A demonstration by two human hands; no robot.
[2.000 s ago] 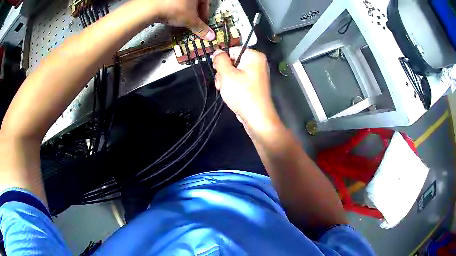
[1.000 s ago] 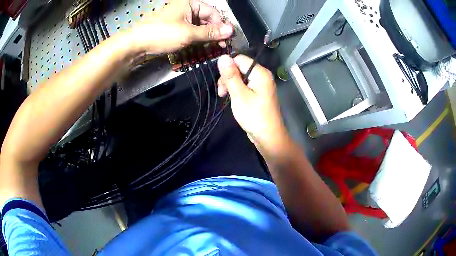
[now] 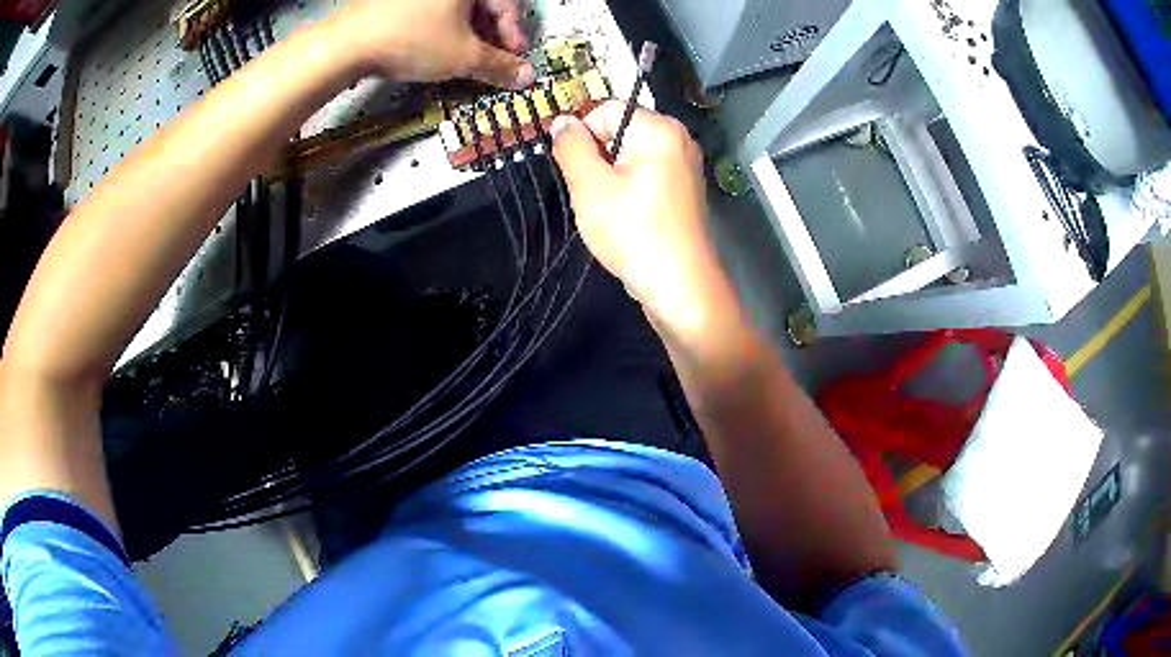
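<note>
The brass and reddish-brown fixture (image 3: 494, 132) lies at the right corner of the perforated plate (image 3: 122, 122). Several black cables (image 3: 443, 398) run from its slots down across the dark lap. My left hand (image 3: 450, 45) is at the fixture's upper edge, thumb close to the slots; whether its fingers grip anything is hidden. My right hand (image 3: 629, 161) is at the fixture's right end, closed on a thin dark rod-like piece with a pale tip (image 3: 647, 57) that sticks up from the fist. Its thumb is at the fixture's front edge.
A second fixture (image 3: 203, 18) with hanging cables is at the upper left. A narrow brass bar (image 3: 353, 144) lies left of the near fixture. A white open frame (image 3: 925, 308) stands at right. Below it are a red stool (image 3: 873, 424) and a white sheet (image 3: 1027, 462).
Both hands rose off the fixture's right end with the rod tilted and blurred, then came back down. My left hand has shifted left, showing more of the slots.
</note>
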